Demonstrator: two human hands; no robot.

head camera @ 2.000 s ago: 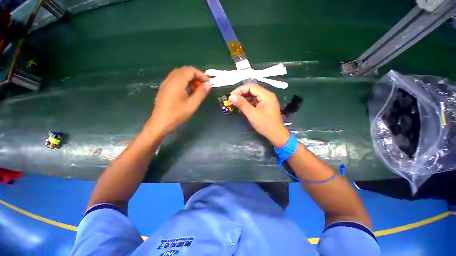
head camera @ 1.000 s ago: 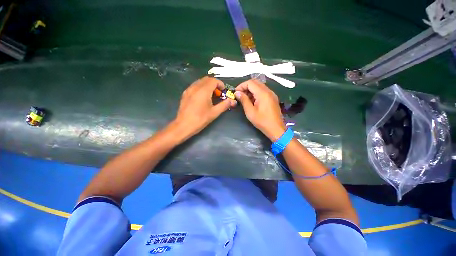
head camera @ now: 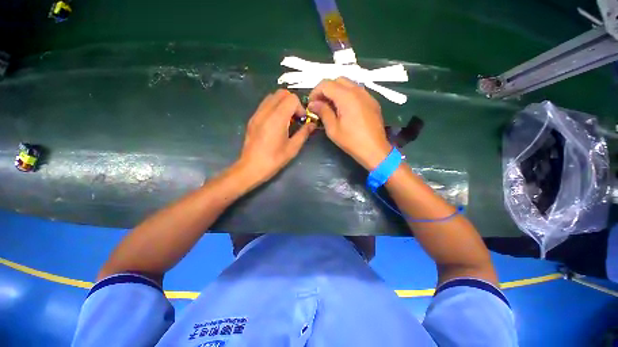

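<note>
My left hand (head camera: 276, 133) holds a small circuit board module (head camera: 310, 118) between thumb and fingers, in front of the white strips. My right hand (head camera: 350, 120) touches the module from the right with its thumb and fingertips pinched on it. The fingers cover most of the module; a yellow patch shows between them. Whether a small black part is in the right fingertips cannot be seen. A few small black parts (head camera: 409, 130) lie just right of my right hand. A blue wrist strap (head camera: 385, 169) is on my right wrist.
White strips (head camera: 312, 72) fan across the end of a blue-purple strip (head camera: 326, 8) with amber tape. An open clear bag (head camera: 588, 169) with black contents lies at right, below a slanting metal arm (head camera: 549, 62). Other modules sit at left (head camera: 28, 157) and upper left (head camera: 61, 9) on the green surface (head camera: 135, 115).
Two seconds ago the hands were apart, with the module at my right fingers. Now both hands meet on it. The module at left has shifted further left in view.
</note>
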